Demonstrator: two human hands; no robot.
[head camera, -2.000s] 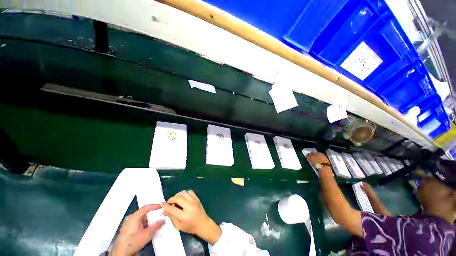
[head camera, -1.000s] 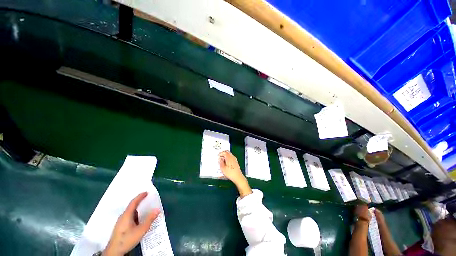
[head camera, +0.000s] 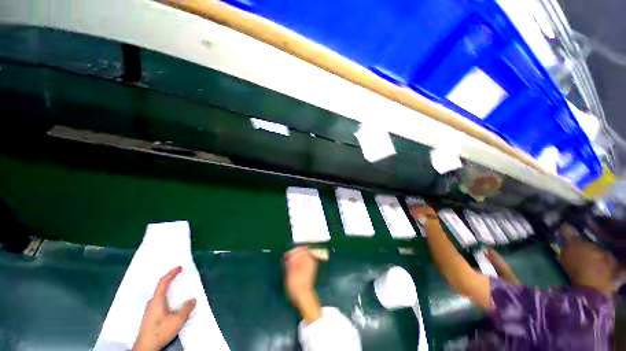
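A long white label strip (head camera: 163, 236) lies folded on the green worktop at lower left. My left hand (head camera: 165, 315) rests on it with thumb and fingers apart. My right hand (head camera: 302, 271) is blurred, over the worktop just below the nearest white box (head camera: 307, 215); its fingers look bunched, and whether a sticker is at the fingertips cannot be seen. More flat white boxes (head camera: 355, 212) stand in a row on the green conveyor, running to the right. A faint round mark shows near the top of some boxes.
A white label roll (head camera: 396, 288) with a hanging tail is right of my right hand. A neighbouring worker in a purple patterned shirt (head camera: 549, 312) reaches to a box. Blue bins (head camera: 425, 48) stand on the wood-edged white shelf above. A yellowish scrap (head camera: 319, 253) lies by my right hand.
My right hand went from the strip to the nearest box, then drew back to the conveyor's near edge. My left hand let go and opened on the strip. The neighbour's arm reaches to a box again.
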